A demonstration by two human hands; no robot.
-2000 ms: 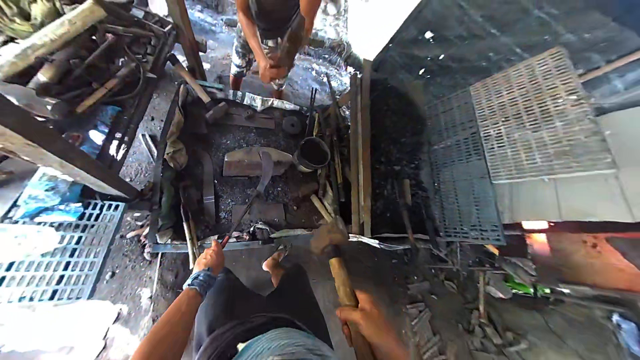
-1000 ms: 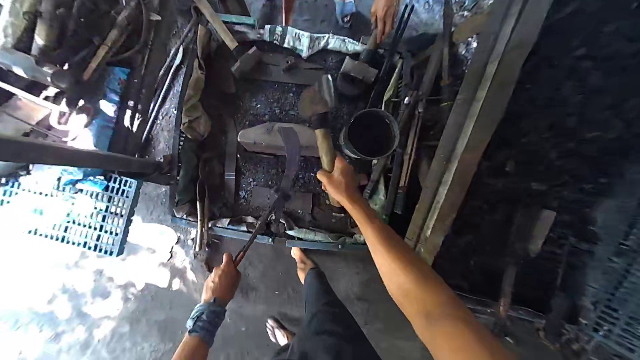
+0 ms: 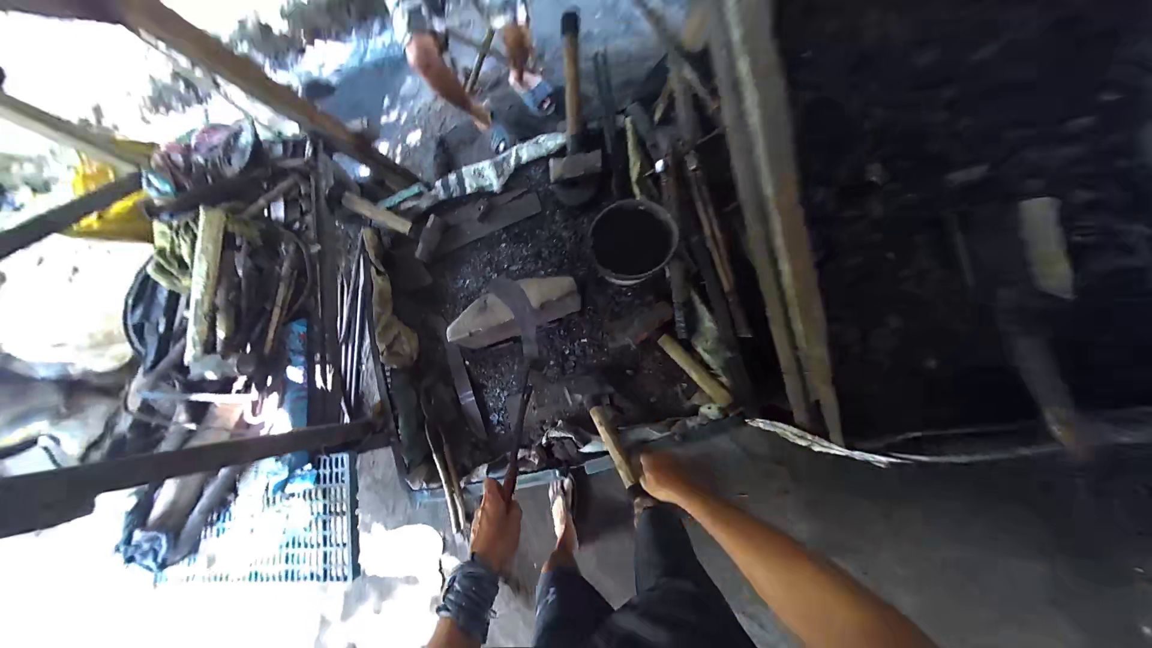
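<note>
My left hand (image 3: 496, 528), with a dark wrap at the wrist, grips the rod-like handle of a curved metal blade (image 3: 519, 310). The blade reaches forward over a pale, tapered block (image 3: 477, 324) on the dark, gritty work surface. My right hand (image 3: 664, 479) is closed round the wooden handle of a hammer (image 3: 614, 445); its dark head lies low over the near part of the surface, right of the blade's handle. Whether the hammer head touches anything cannot be told. A round bucket with dark contents (image 3: 634, 241) stands beyond, to the right.
A sledgehammer (image 3: 576, 166) rests at the far edge, near another person's legs (image 3: 445, 81). One more hammer (image 3: 431, 236) lies far left, and a wooden handle (image 3: 695, 371) near right. Long beams (image 3: 765, 207) border the right side; tools and wood are piled left.
The hammer in my right hand has come down and back toward me from beside the bucket. The sledgehammer, near the other person's hand a second ago, now rests with no hand on it. The view has shifted.
</note>
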